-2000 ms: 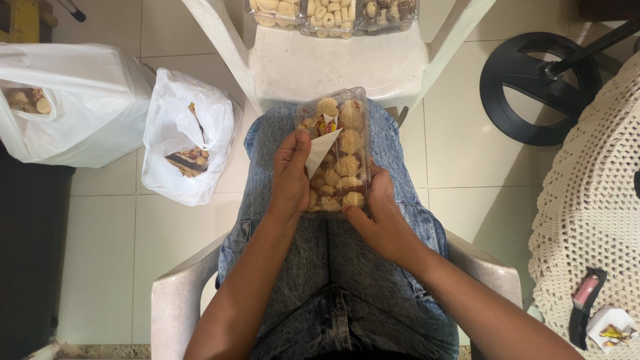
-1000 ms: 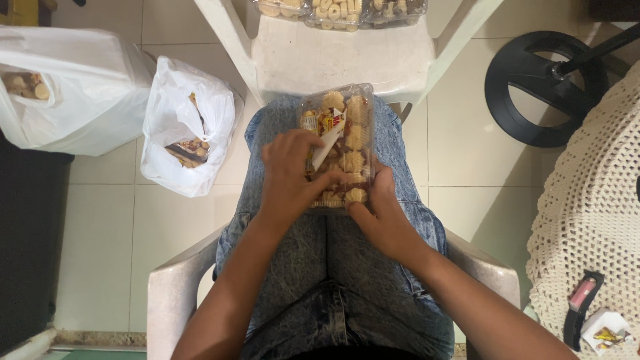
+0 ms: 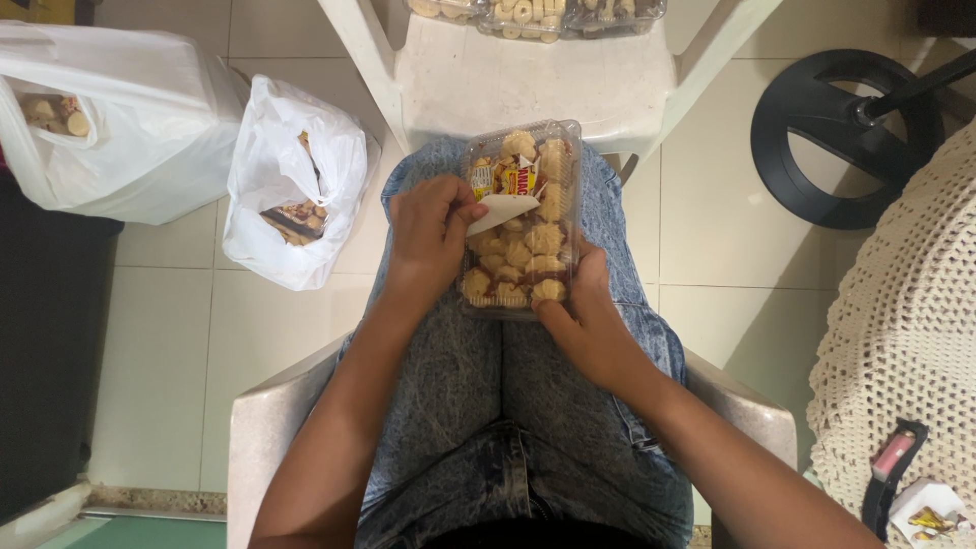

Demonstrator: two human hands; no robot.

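Note:
A clear plastic clamshell box of cookies (image 3: pixel 521 252) rests on my denim-covered thighs, its long side pointing away from me. On its lid is a printed paper label (image 3: pixel 507 174), whose near part is folded back and shows its white underside. My left hand (image 3: pixel 438 229) pinches a corner of that folded part between thumb and fingers at the box's left side. My right hand (image 3: pixel 583 305) grips the box at its lower right corner, thumb on top; its other fingers are partly hidden by the box.
A white plastic chair (image 3: pixel 534 84) ahead bears several clear cookie boxes (image 3: pixel 522 17). Two white plastic bags (image 3: pixel 145 145) with cookie boxes stand on the left floor. At right are a round black stand base (image 3: pixel 778 145), a crocheted tablecloth (image 3: pixel 915 305) and a tape dispenser (image 3: pixel 894 465).
My left hand has shifted along the label and now pinches its lifted part. More of the label's printed face shows than two seconds ago. My right hand has kept its grip on the box.

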